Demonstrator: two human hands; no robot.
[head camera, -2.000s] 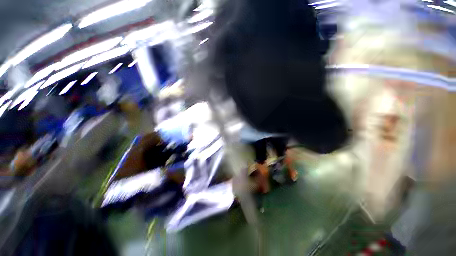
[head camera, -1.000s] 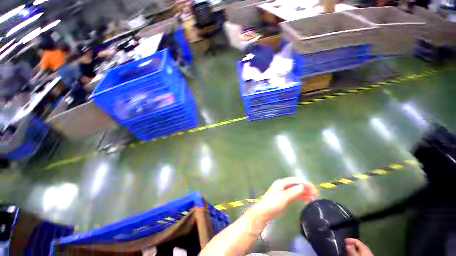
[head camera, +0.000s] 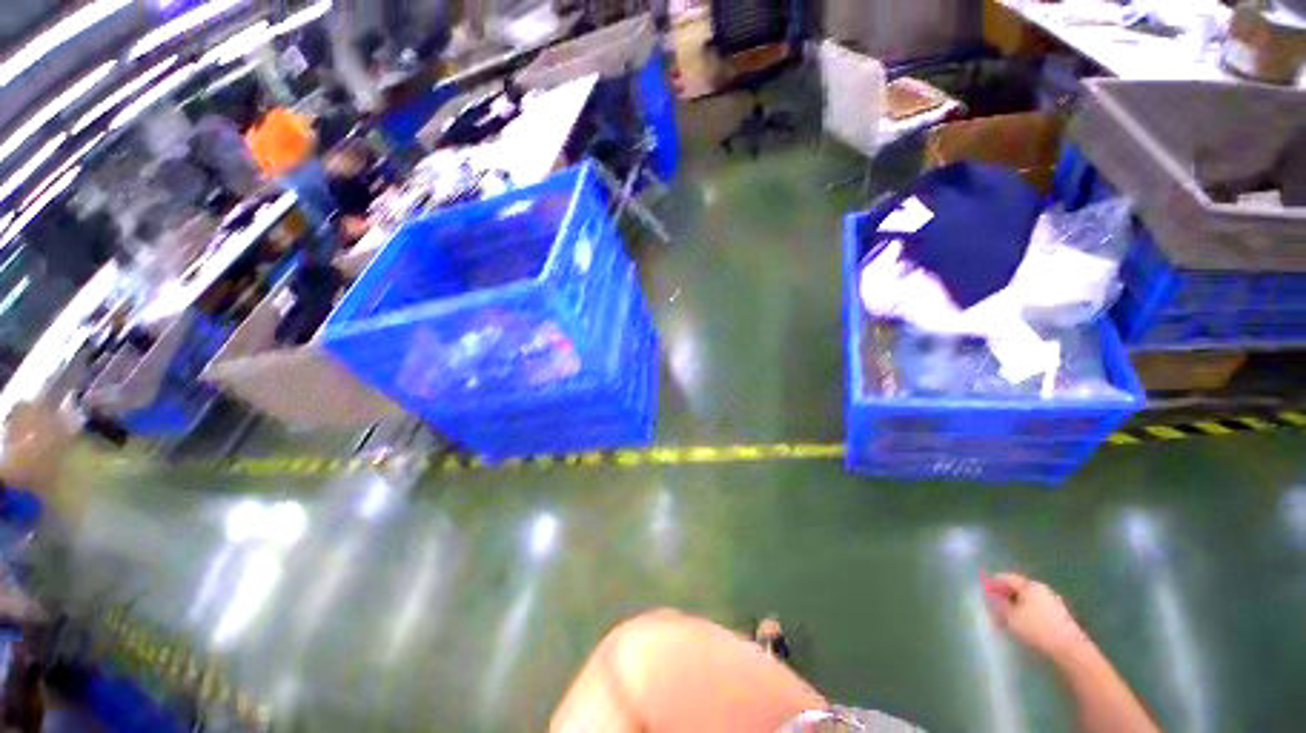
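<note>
My right hand (head camera: 1034, 613) is bare, low at the right over the green floor. Its fingers are bent together; a small reddish patch shows at the fingertips, too blurred to tell whether anything is held. A large bare-skinned form, apparently my bent left arm, fills the bottom middle; my left hand does not show. Ahead at the right stands a blue basket (head camera: 988, 441) heaped with a navy garment (head camera: 971, 236), white cloth and clear plastic bags (head camera: 1081, 265).
A stack of blue baskets (head camera: 616, 351) stands ahead left. A grey bin (head camera: 1146, 158) stands on blue baskets at the right. Yellow-black tape (head camera: 716, 454) crosses the green floor. Tables, a white chair (head camera: 867, 108) and a person in orange (head camera: 282, 143) are behind.
The view has shifted left and nearer the baskets, which appear further right and larger. The dark rounded object by my hands has left the view. My hands have moved apart.
</note>
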